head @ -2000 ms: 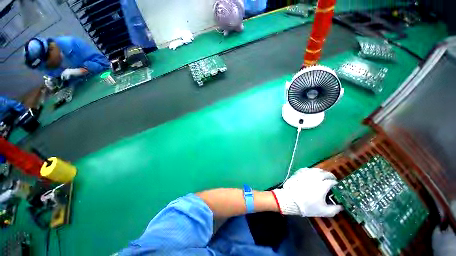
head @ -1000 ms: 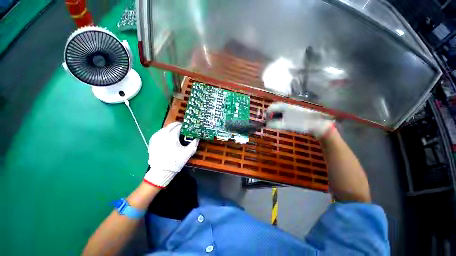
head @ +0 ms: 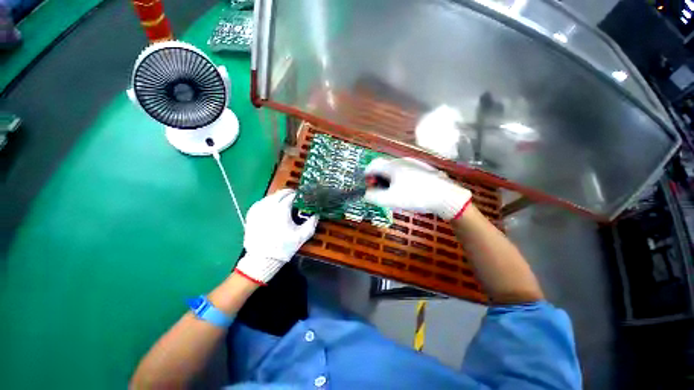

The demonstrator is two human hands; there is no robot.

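A green circuit board [head: 335, 161] with rows of silver components lies on the reddish-brown slotted grate [head: 380, 248] below the clear hood. My left hand [head: 275, 227], in a white knit glove, grips the board's near left corner. My right hand [head: 415, 187], gloved the same way, is shut on a dark brush-like tool [head: 327, 199] with some red near the fingers. The tool's blurred dark end is over the lower left part of the board, and I cannot tell if it touches. The right hand covers the board's right part.
The clear hood [head: 380, 68] with its metal frame stands just beyond the board. A white desk fan [head: 181, 90] with a cable stands on the green mat [head: 122, 228] at left. More boards [head: 232, 32] lie behind the fan. A blue strap [head: 209, 311] is on my left wrist.
Since one second ago, the right hand and tool have moved left across the board. The left hand still holds the corner. Two seconds ago, the view was turned left towards the line.
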